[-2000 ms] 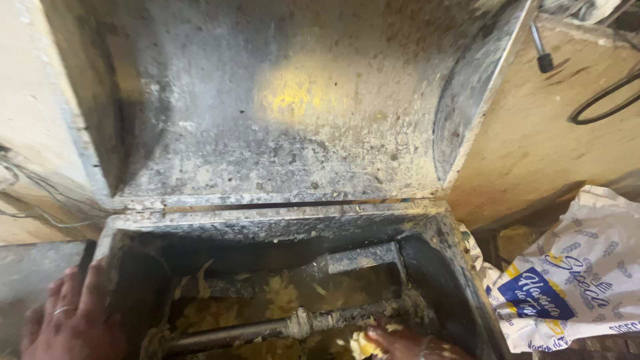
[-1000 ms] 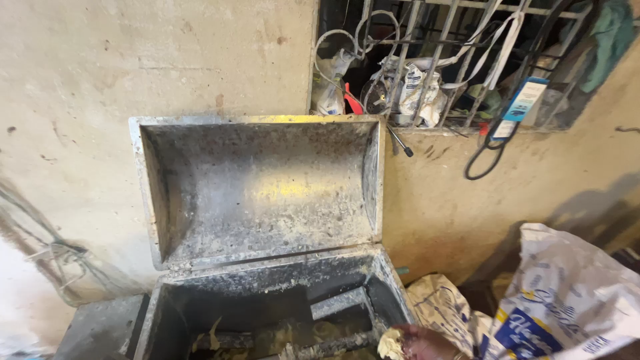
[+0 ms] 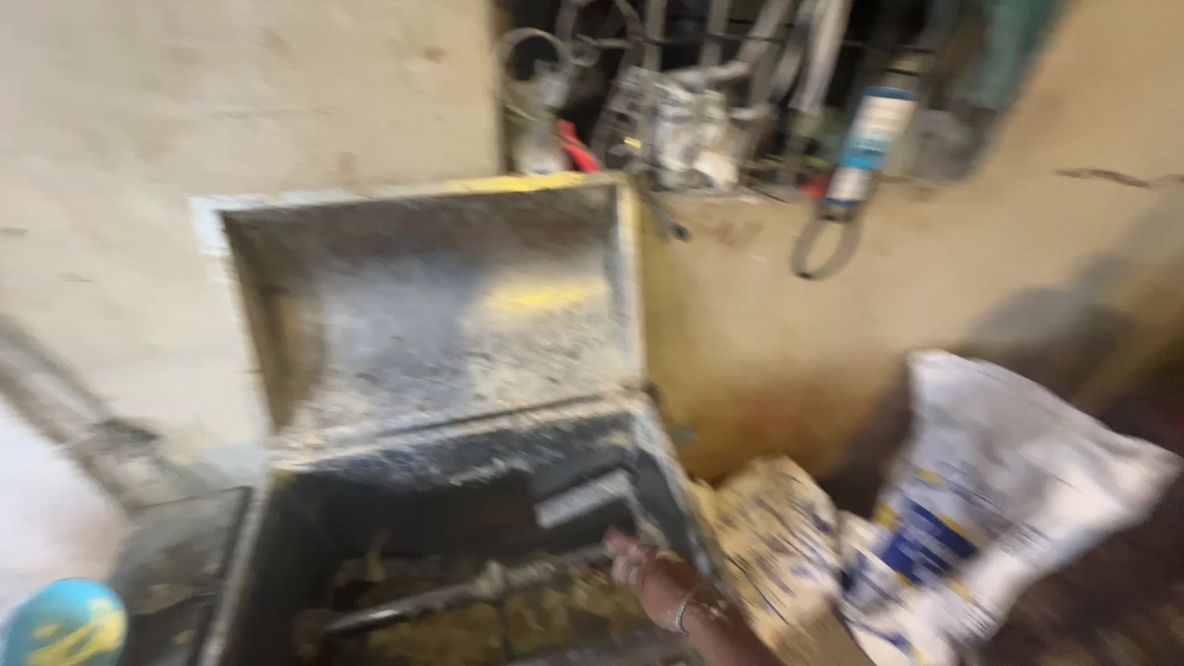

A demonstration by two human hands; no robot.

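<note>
My right hand [image 3: 652,578] reaches in over the right side of an open metal mixer trough [image 3: 296,499], near the right end of its mixing shaft [image 3: 462,597]. Blur hides how its fingers are set and whether anything is in them. A thin bracelet circles the wrist. Yellowish scraps or liquid [image 3: 444,634] lie around the shaft in the trough's bottom. The curved lid [image 3: 407,314] stands raised against the wall. My left hand is out of the picture.
A blue rounded object with yellow smears [image 3: 69,629] is at the lower left, by a dark box [image 3: 176,564]. Printed flour sacks [image 3: 1017,481] stand right of the trough. Above them, a barred window [image 3: 694,83] holds cluttered items, and a cable loop [image 3: 828,245] hangs down.
The view has swung up and back. My left hand, at the trough's left edge two seconds ago, has left the picture. The yellowish clump at my right hand no longer shows clearly.
</note>
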